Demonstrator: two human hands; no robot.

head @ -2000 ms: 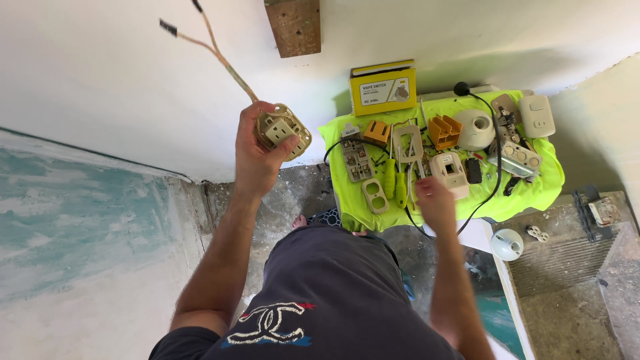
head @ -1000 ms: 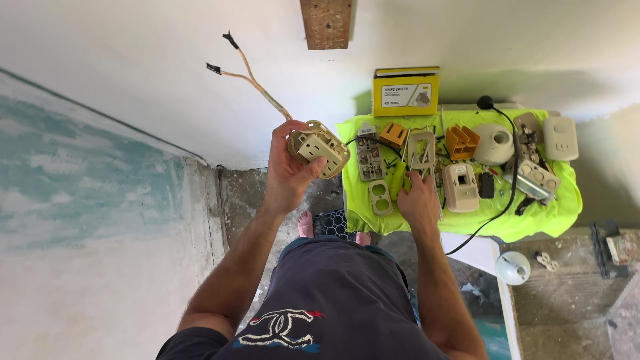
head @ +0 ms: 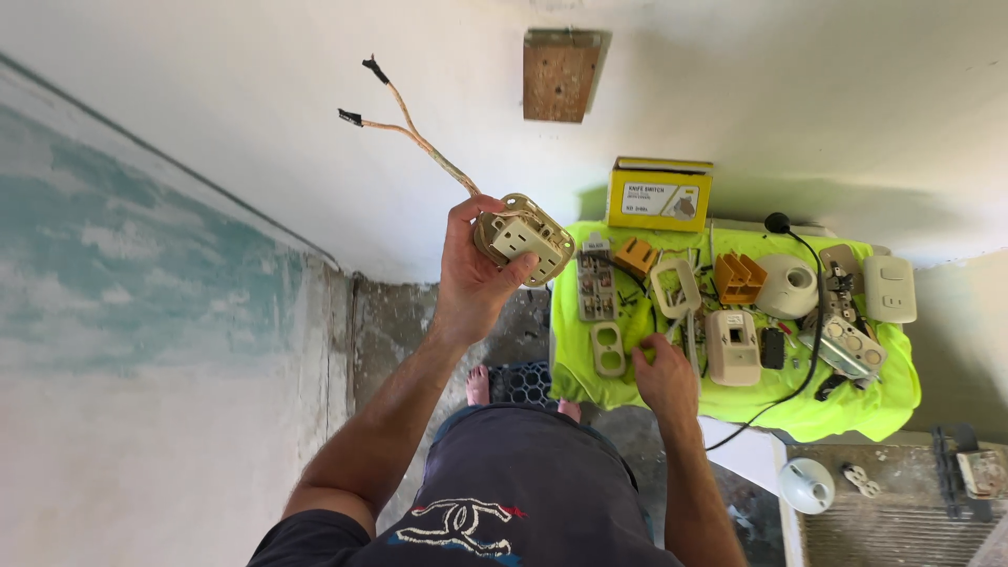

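Note:
My left hand (head: pixel 480 272) grips a beige surface-mount outlet (head: pixel 526 240), thumb on the face of its receptacle. A two-wire cable (head: pixel 441 160) runs up and left from it, each end wrapped in black tape. My right hand (head: pixel 665 374) is low over the yellow-green cloth (head: pixel 850 421), fingers down beside a yellow-green handled tool, partly covered by them; whether they hold it I cannot tell. Close by lie an oval beige frame (head: pixel 675 288), a duplex outlet cover plate (head: pixel 608 349) and a beige switch-like housing (head: pixel 734 347).
A yellow knife switch box (head: pixel 660 195) stands against the wall behind the cloth. Orange plastic pieces (head: pixel 739 277), a round white lampholder (head: pixel 787 287), a metal box (head: pixel 850 346) and a black cord (head: pixel 819 315) are on the cloth. A wooden block (head: pixel 561 76) is on the wall.
My right hand has shifted from the beige housing's side toward the cloth's front left, near the yellow-green tool. My left hand still holds the outlet.

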